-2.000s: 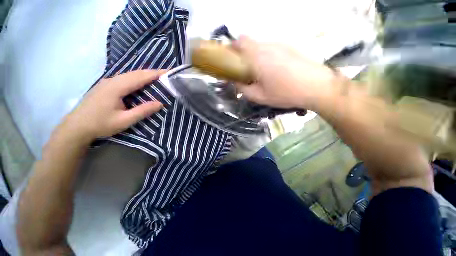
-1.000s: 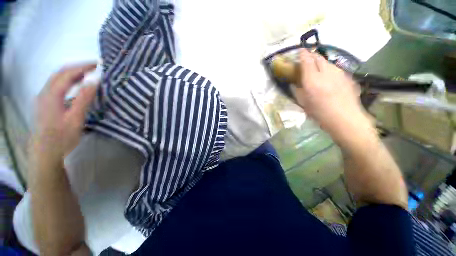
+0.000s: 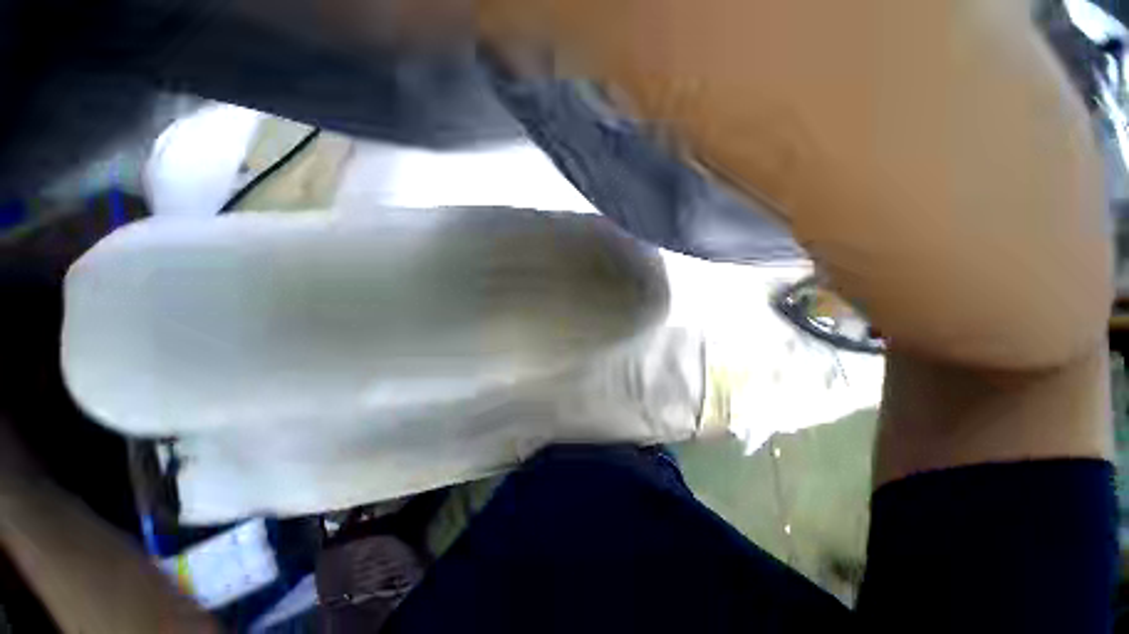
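Observation:
A blurred grey-navy cloth [image 3: 409, 81], likely the striped garment, hangs across the top, over the far side of the pressing arm. Its stripes do not show clearly. The padded grey-white pressing arm [image 3: 310, 322] lies bare across the middle. My right forearm crosses the upper right. My right hand [image 3: 545, 25] is blurred and largely cut off at the top edge by the cloth, so its grip cannot be made out. My left forearm shows at the lower left, with the hand out of the picture. The iron [image 3: 823, 316] stands on the white table, partly hidden by my right forearm.
The white table cover [image 3: 792, 384] lies behind and right of the pressing arm. Green floor [image 3: 805, 495] shows at the lower right. Dark items and a white paper-like piece [image 3: 229, 564] lie below the pressing arm at the lower left. A black cable shows at the upper left.
The striped garment has come off the pressing arm and the cloth is now raised at the top. My right hand has left the iron. My left hand has gone out of view.

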